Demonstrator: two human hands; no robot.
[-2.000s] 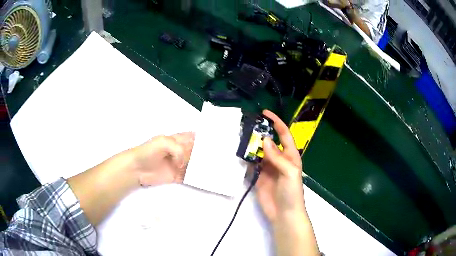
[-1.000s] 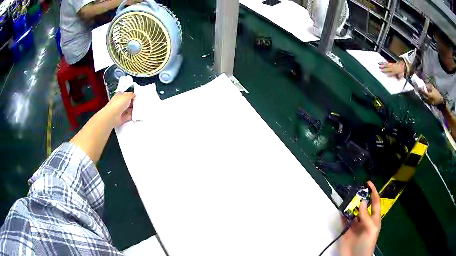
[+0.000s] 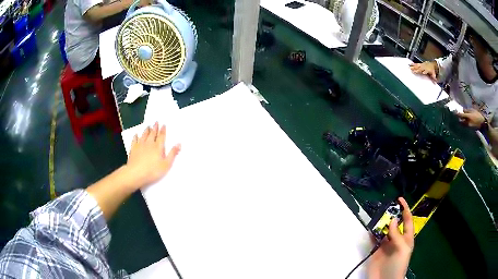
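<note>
My left hand (image 3: 148, 157) lies palm down on the left edge of the large white sheet (image 3: 235, 180), fingers apart, holding nothing. A smaller white paper piece (image 3: 162, 105) lies just beyond its fingertips, near the fan. My right hand (image 3: 397, 245), at the lower right, grips a black open power adapter (image 3: 386, 220) between thumb and fingers. Pale parts and a yellow block show in its shell. Its thin black cord runs down and left onto the sheet. The fingers hide part of the adapter.
A fan (image 3: 150, 50) and crumpled tissue (image 3: 135, 93) are at the upper left, a grey post (image 3: 245, 43) beyond the sheet. A dark adapter pile (image 3: 382, 163) lies beside the yellow-black strip (image 3: 437, 190). A person sits on a red stool (image 3: 90, 103); another person's hands (image 3: 426, 70) are at upper right.
My left hand has moved from my right hand to the far left and let go of the white paper, now near the fan. The view has shifted left. My right hand still holds the adapter.
</note>
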